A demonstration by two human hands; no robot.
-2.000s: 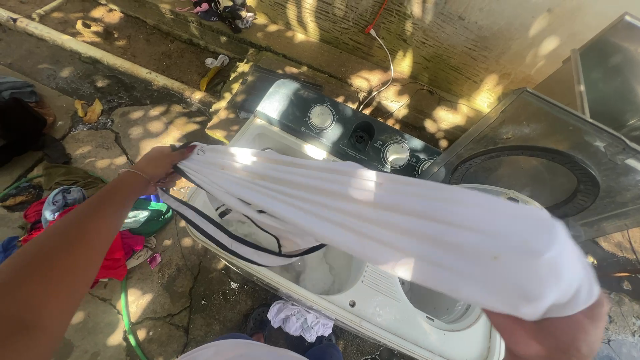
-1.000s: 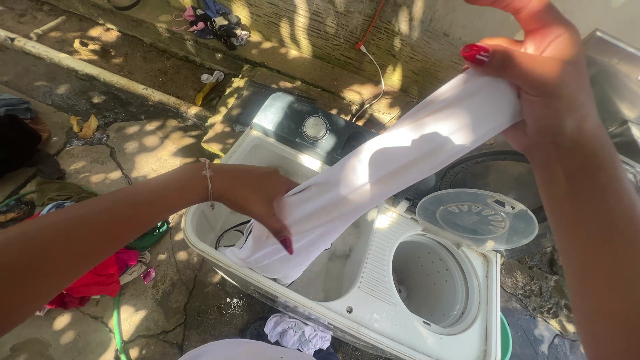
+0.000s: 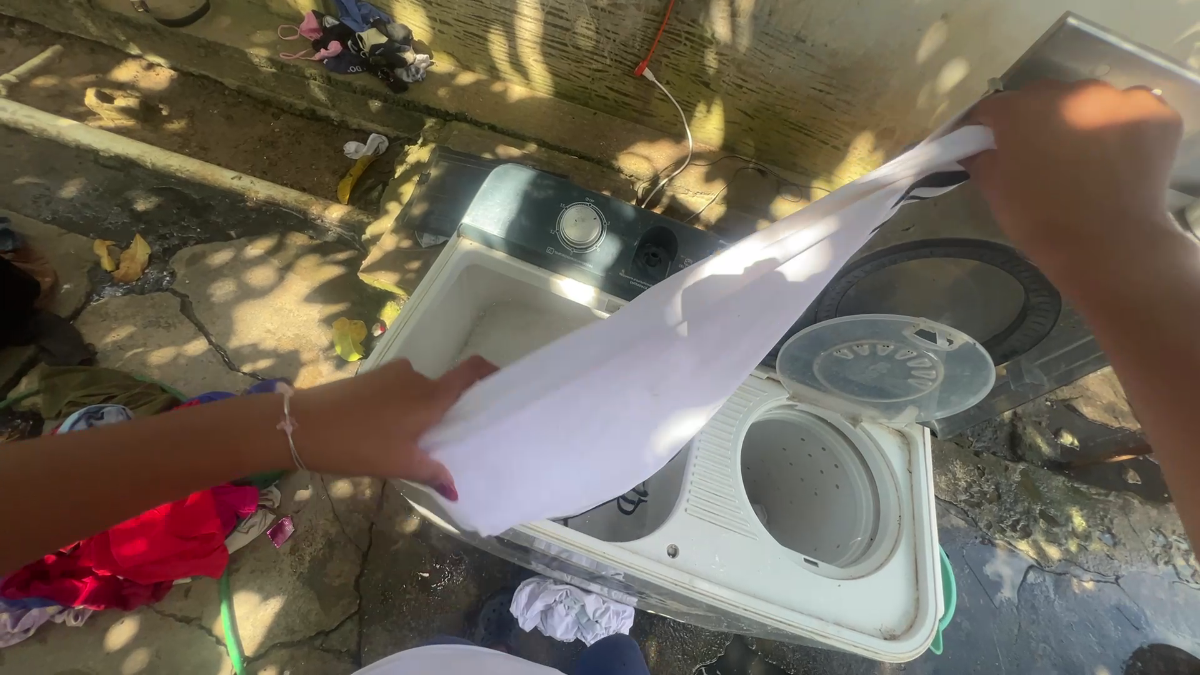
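A white cloth with a dark-edged strip (image 3: 647, 375) is stretched on a slant over a twin-tub washing machine (image 3: 797, 600). At its lower left end my left hand (image 3: 394, 422) grips it, thumb toward the lower side. My right hand (image 3: 1078, 159) is closed around its bunched upper end, beyond the control panel (image 3: 525, 202). Beneath the cloth lies the wash tub (image 3: 506, 319), partly hidden, with something dark-corded in it. The spin tub (image 3: 811, 483) stands uncovered, its round translucent lid (image 3: 881, 366) raised.
Piled clothes, with a red garment (image 3: 141, 548) among them, lie on the cracked floor at left. A crumpled white cloth (image 3: 572, 609) is below the machine. A small clothes heap (image 3: 361, 42) sits near the wall. A green hose (image 3: 230, 619) and a white cable (image 3: 680, 122) are also in view.
The cloth was held with its broad end at the right two seconds ago; now its narrow, bunched end is there in my right hand. My left hand has stayed on the cloth's left end since one second ago.
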